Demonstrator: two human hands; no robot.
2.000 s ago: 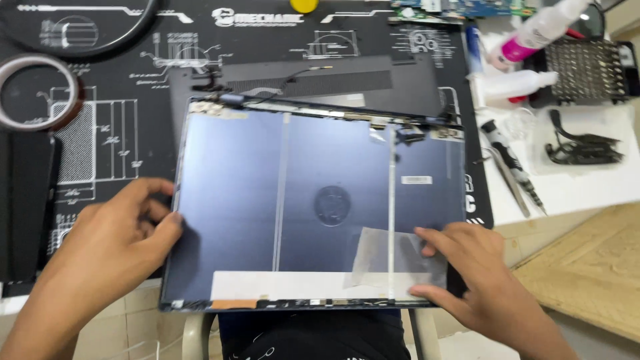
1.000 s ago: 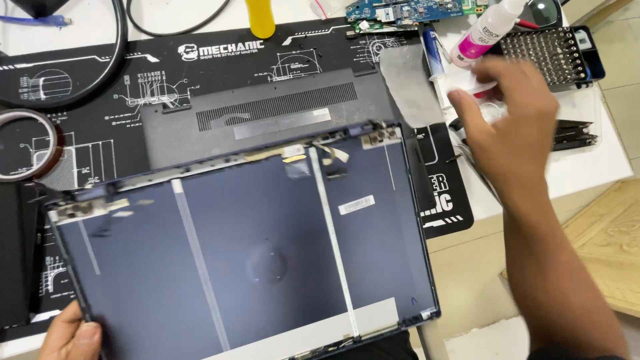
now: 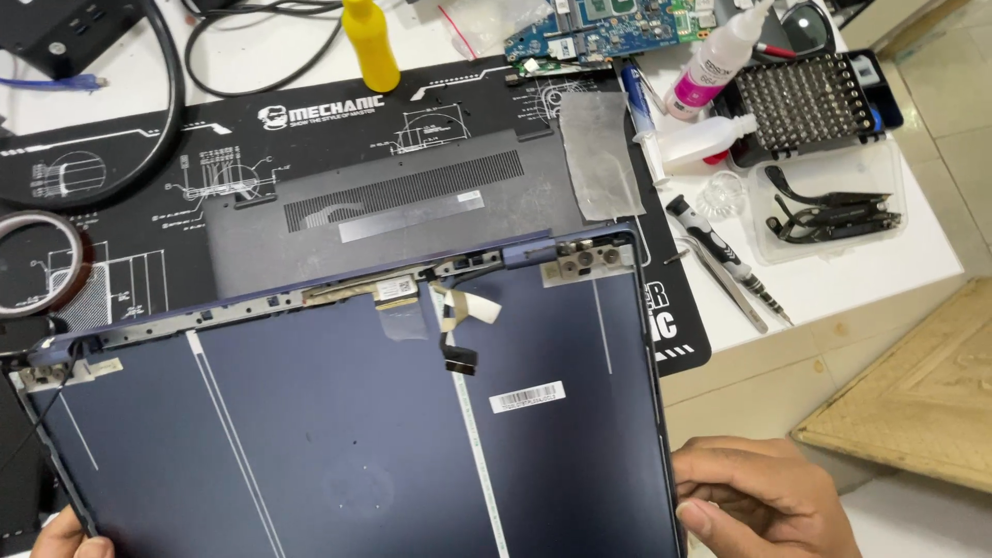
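Observation:
A dark blue laptop lid cover (image 3: 310, 442) fills the lower middle, its inner side up, with metal hinges at both upper corners. My left hand (image 3: 74, 535) grips its lower left edge, partly cut off by the frame. At its right edge is my right hand (image 3: 763, 496), thumb and fingers closed on the rim. A loose display cable with a black connector (image 3: 460, 359) lies over the lid near a white barcode label (image 3: 528, 397). Behind the lid, a dark laptop bottom cover (image 3: 535, 186) rests on the black work mat (image 3: 139, 256). A translucent film sheet (image 3: 601, 155) overlaps the cover's right end.
Tweezers (image 3: 725, 283) and a screwdriver (image 3: 728, 256) lie right of the mat, near a clear plastic box (image 3: 825, 240) and a bit set (image 3: 806, 108). Bottles, a syringe (image 3: 643, 116) and a blue circuit board (image 3: 597, 31) are behind. A tape roll (image 3: 74, 263) sits left.
The right hand has come down from beside the bottles to the lid's right edge. The film sheet, on the lid two seconds ago, now lies on the bottom cover.

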